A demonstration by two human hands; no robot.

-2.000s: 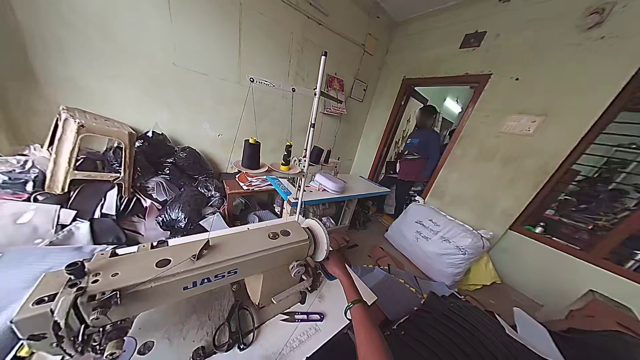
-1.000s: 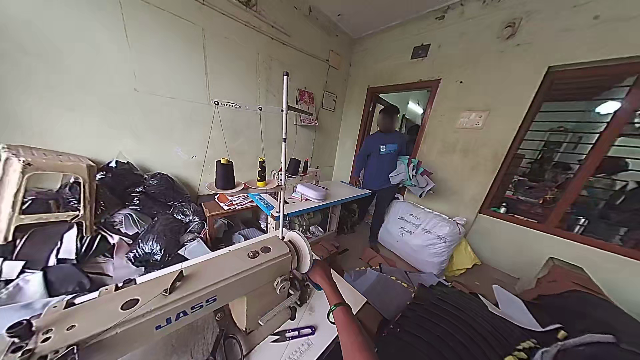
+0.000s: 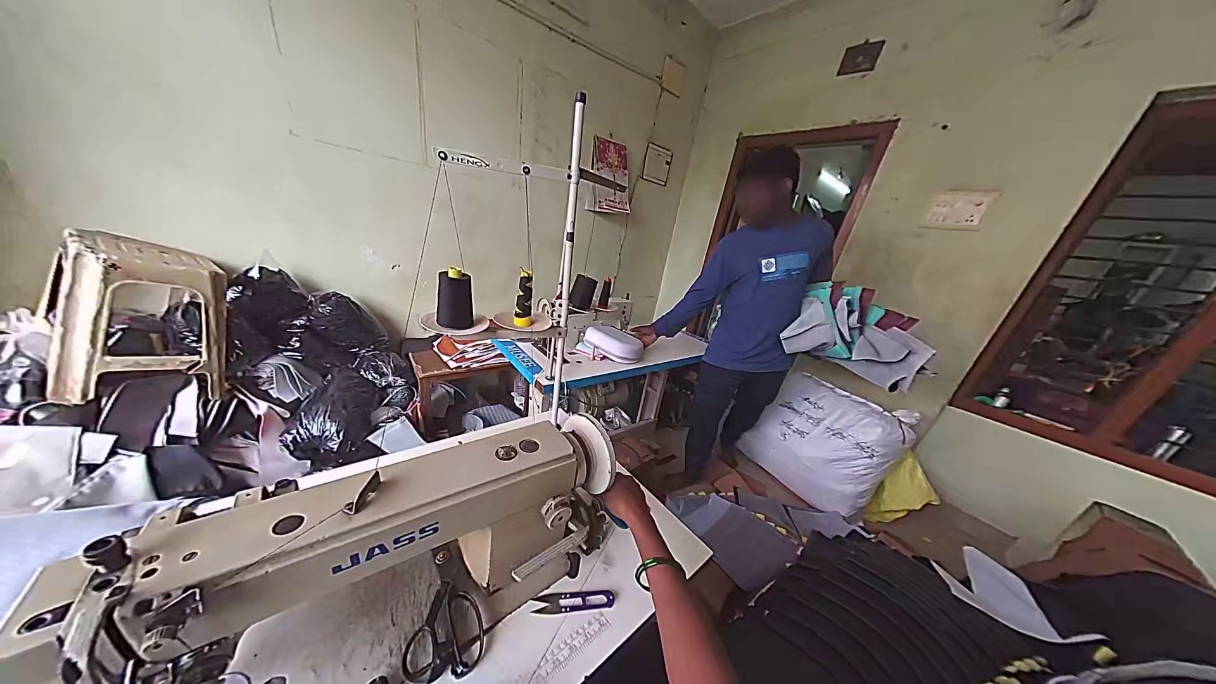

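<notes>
My right hand, with a green bangle on its wrist, is by the lower edge of the white handwheel of the Jass sewing machine. Its fingers are partly hidden behind the machine, with something blue at them; what they hold cannot be told. My left hand is out of view. Black-handled scissors rest against the machine below its arm. Blue thread snips lie on the white machine table, near a printed ruler scale. A thread stand rises behind the machine with a black thread cone.
A person in a blue top stands by the doorway, cloth pieces under one arm and a hand by a white case on another sewing table. Dark fabric is piled right, a white sack behind. Left are black bags and a plastic stool.
The person in blue has come from the doorway to the other sewing table and now reaches a hand towards the white case. My right hand stays by the handwheel.
</notes>
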